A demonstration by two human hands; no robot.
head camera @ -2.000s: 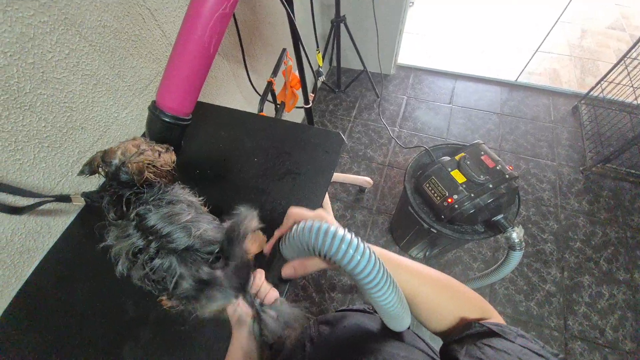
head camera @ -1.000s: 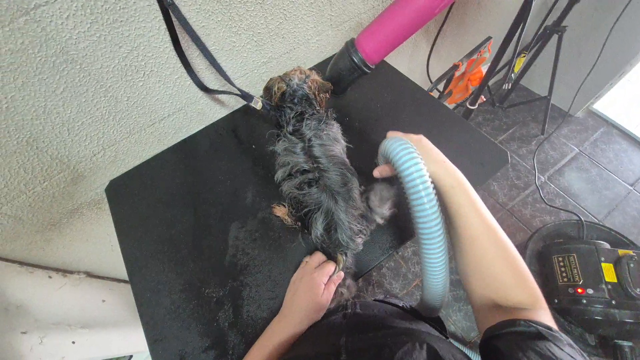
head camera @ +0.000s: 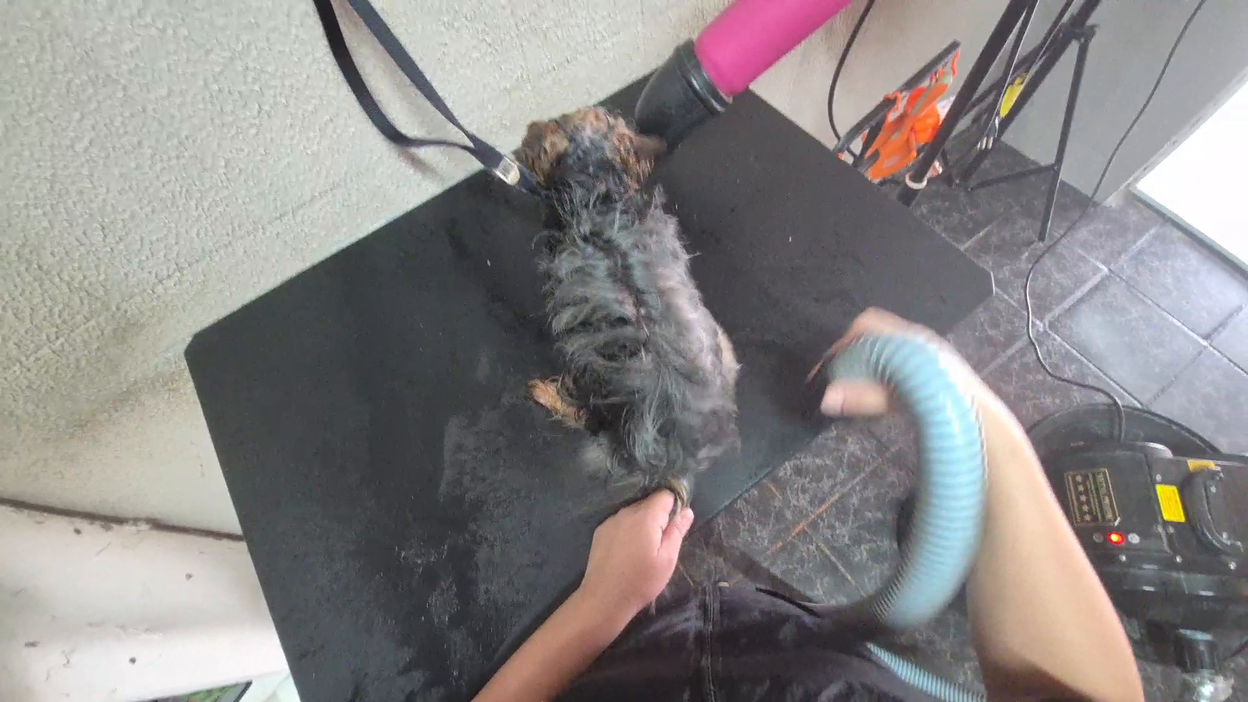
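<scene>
A small dog (head camera: 634,322) with damp-looking dark grey and tan fur stands on a black grooming table (head camera: 370,390), its head toward the wall. My left hand (head camera: 639,546) is closed on the dog's tail at its rear. My right hand (head camera: 863,370) grips the nozzle end of a ribbed light-blue dryer hose (head camera: 951,487), to the right of the dog's hindquarters; the nozzle itself is blurred and mostly hidden. A black strap (head camera: 409,78) with a metal clasp runs from the dog's neck up along the wall.
A pink tube (head camera: 765,39) with a black elbow ends beside the dog's head. The black dryer (head camera: 1150,517), red light lit, sits low at right. Its cable (head camera: 1033,283) crosses the tiled floor. Tripod legs (head camera: 1058,146) and an orange bag (head camera: 907,127) are beyond the table; textured wall behind.
My left hand was at the dog's rear legs and is now on the tail. The dog's body has straightened. My right hand with the hose has moved away from the dog. The view has swung.
</scene>
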